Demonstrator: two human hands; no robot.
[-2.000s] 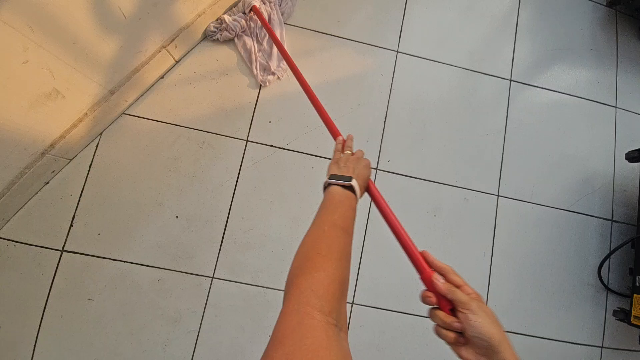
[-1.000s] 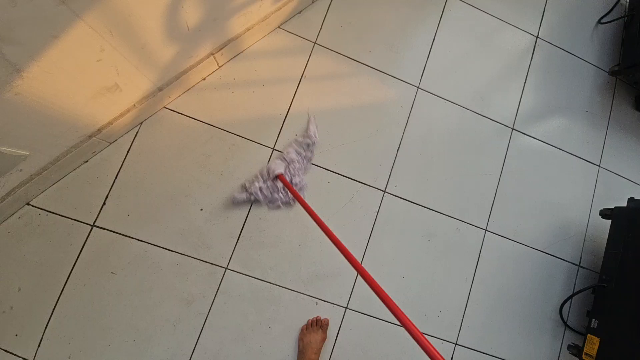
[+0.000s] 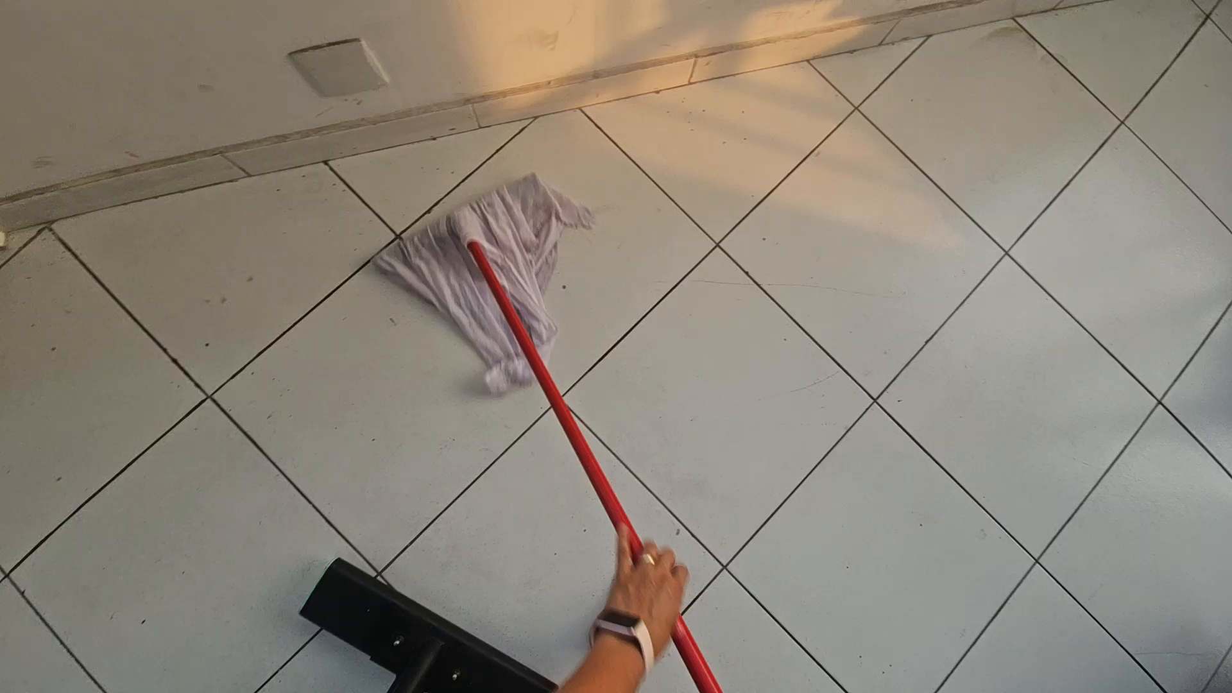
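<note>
My left hand (image 3: 649,589), with a ring and a wristwatch on a pale band, grips the red handle (image 3: 568,423) of a mop near the bottom of the head view. From there the handle slants up and left to the mop head (image 3: 491,260), a bunch of pale lilac cloth strips spread on the tiled floor (image 3: 731,385). The strips are slightly blurred. The handle's lower end runs out of the bottom edge, and my right hand is out of view.
A black metal base or bracket (image 3: 423,626) with screws stands on the floor at the bottom left. Along the top runs a wall with a tiled baseboard (image 3: 356,137) and a square cover plate (image 3: 339,67). Small dark specks dot the tiles.
The view has swung a lot. My left hand, out of view one second ago, shows on the handle again. My right hand, on the handle two seconds ago, is out of view, as is the bare foot.
</note>
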